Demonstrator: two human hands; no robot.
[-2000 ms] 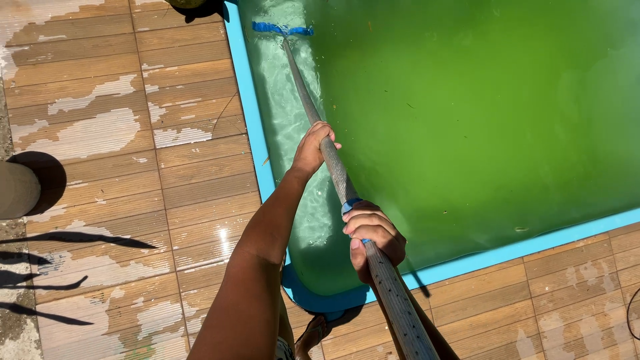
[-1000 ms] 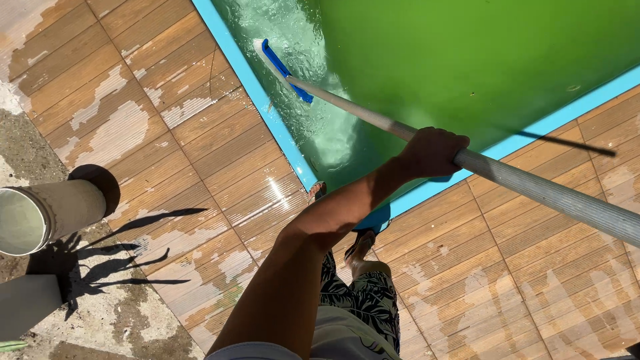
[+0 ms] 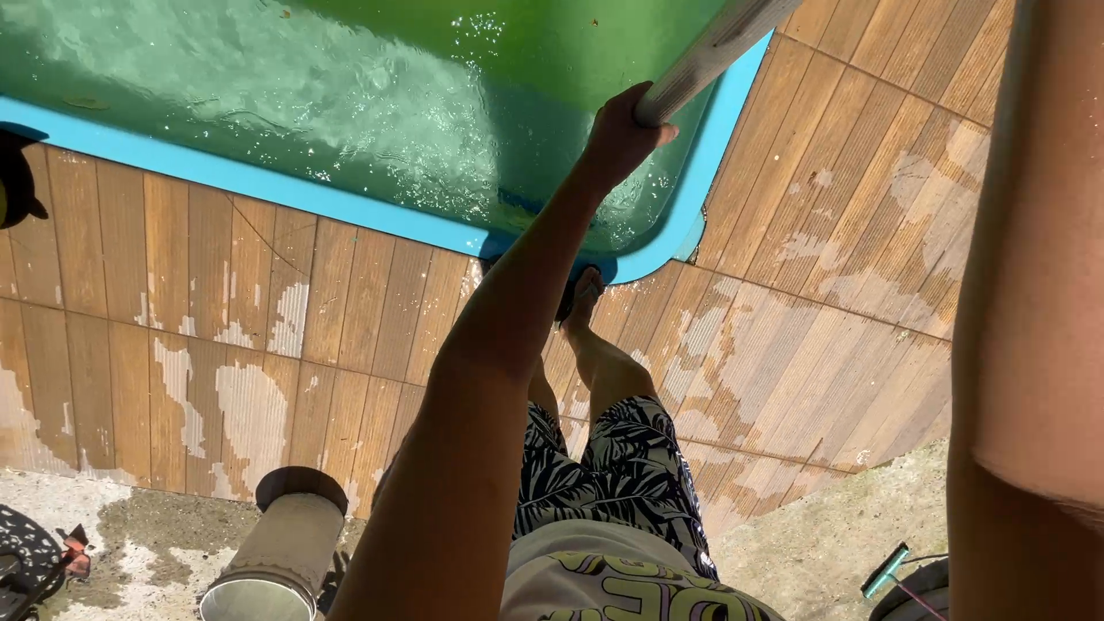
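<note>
My left hand (image 3: 628,136) is closed around the lower visible part of a ridged metal pool pole (image 3: 720,52), over the corner of a pool. The pole runs up past the top edge of the view. Below the hand, a dark blue shape lies blurred under the water near the corner; whether it is the brush head cannot be told. My right forearm (image 3: 1039,259) rises along the right side, and its hand is outside the view. Green water (image 3: 552,43) fills the pool, paler at the left.
The light-blue pool rim (image 3: 259,191) borders wet wood-look deck tiles (image 3: 819,172). My sandalled foot (image 3: 586,293) is at the rim's corner. A column-like pot (image 3: 289,543) stands at lower left, a dark object (image 3: 17,179) at the left edge, and a squeegee (image 3: 887,571) at lower right.
The blue brush head, in the water at upper left earlier, is no longer plainly seen. The pole now slants up to the right from my left hand. The view has turned strongly.
</note>
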